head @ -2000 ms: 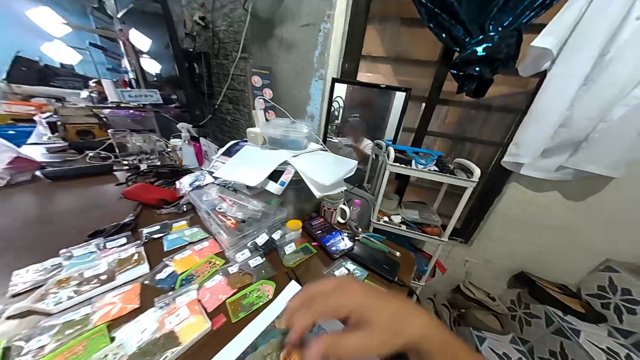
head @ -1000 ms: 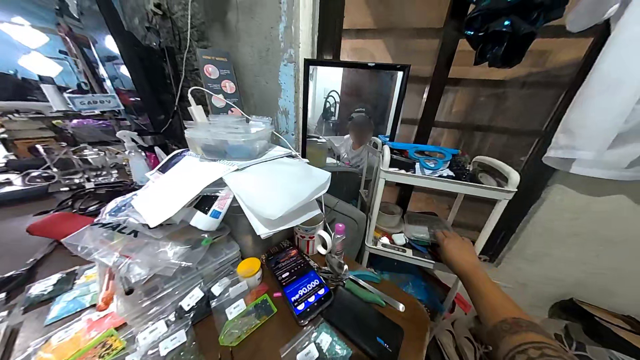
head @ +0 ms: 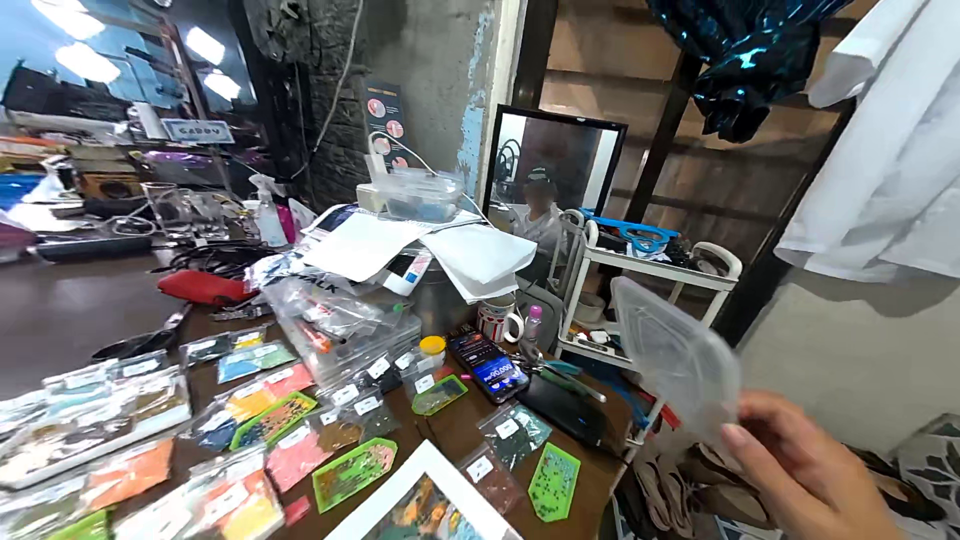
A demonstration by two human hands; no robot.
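My right hand (head: 806, 469) pinches the edge of a clear plastic container lid (head: 675, 356), raised and tilted in front of the white cart at the right. My left hand is out of sight. Below and left of the lid, a green tray of dark beads (head: 554, 481) lies on the brown table beside a zip bag of brown beads (head: 489, 480). A white-bordered picture (head: 431, 506) sits at the bottom edge. Another green tray (head: 354, 474) is left of it, among small labelled bags of colored beads (head: 296, 455).
A lit smartphone (head: 491, 367), a black case (head: 562, 409), a mug (head: 497, 321) and a pink-capped bottle (head: 532, 326) stand or lie behind. A white cart (head: 660, 272) stands beyond the table, with shoes (head: 724, 491) on the floor. Papers (head: 480, 259) are stacked behind the bags.
A second ago my right hand reached to the cart's lower shelf; now it is nearer, lower right, holding up the clear lid. The view has turned and pulled back.
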